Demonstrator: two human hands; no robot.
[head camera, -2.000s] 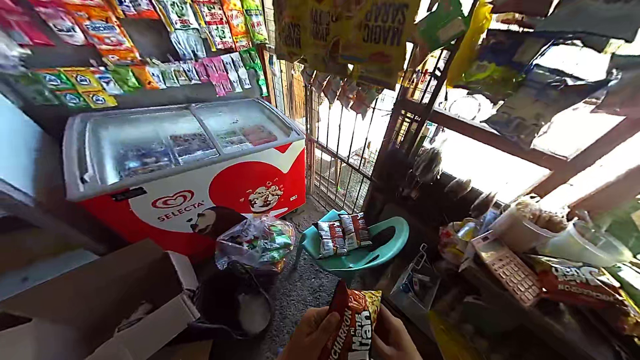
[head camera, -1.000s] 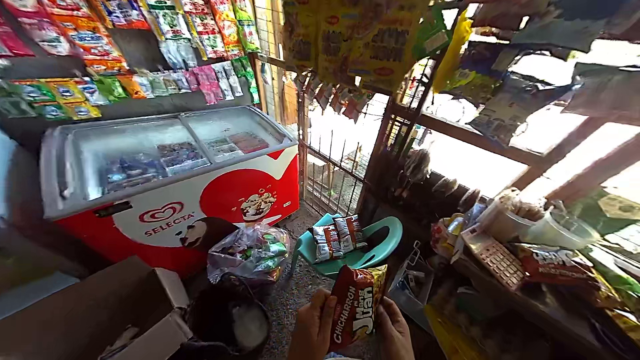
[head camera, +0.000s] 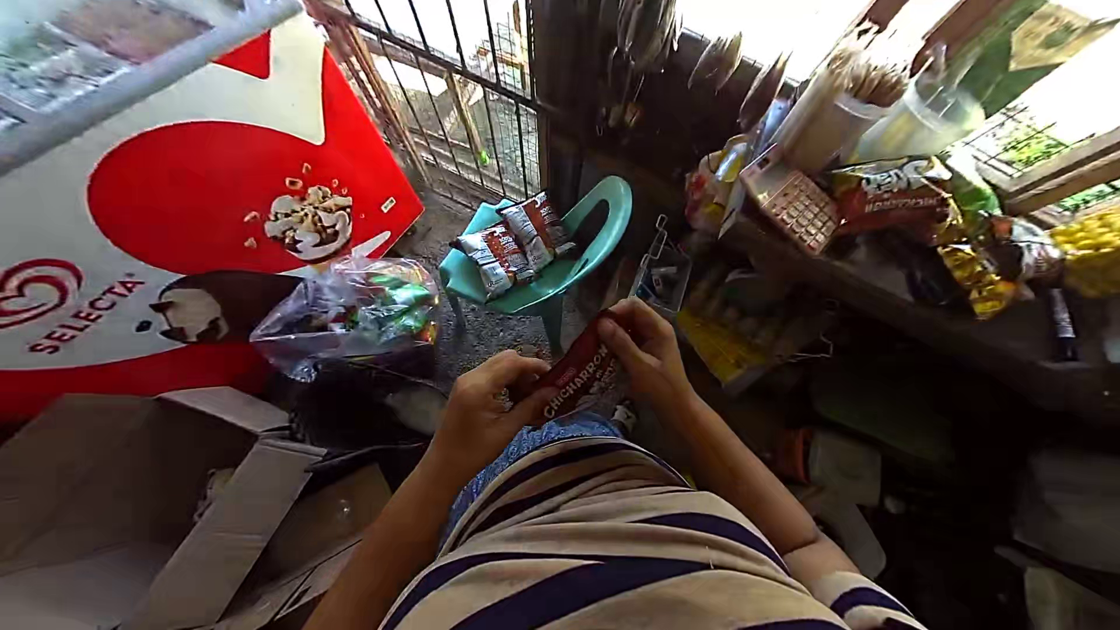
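A red and brown snack bag (head camera: 582, 378) of chicharron is held close in front of my striped shirt. My left hand (head camera: 492, 404) grips its left edge with curled fingers, and my right hand (head camera: 643, 350) pinches its upper right part. Beyond the hands stands a green plastic chair (head camera: 569, 276), tilted in the view, with red and white snack packs (head camera: 516, 243) lying on its seat. Left of the chair is a clear plastic bag (head camera: 359, 311) filled with green and other colourful packs.
A red and white ice cream freezer (head camera: 201, 192) stands at the left, above an opened cardboard box (head camera: 114, 490). Metal bars (head camera: 455, 87) rise behind the chair. At the right, a wooden counter (head camera: 945, 337) bears a pink calculator (head camera: 798, 208), plastic tubs (head camera: 919, 118) and snack packs.
The view has tilted down strongly, so my shirt and forearms now show. The snack bag, front facing up earlier, is now closer to my body and partly covered by my hands.
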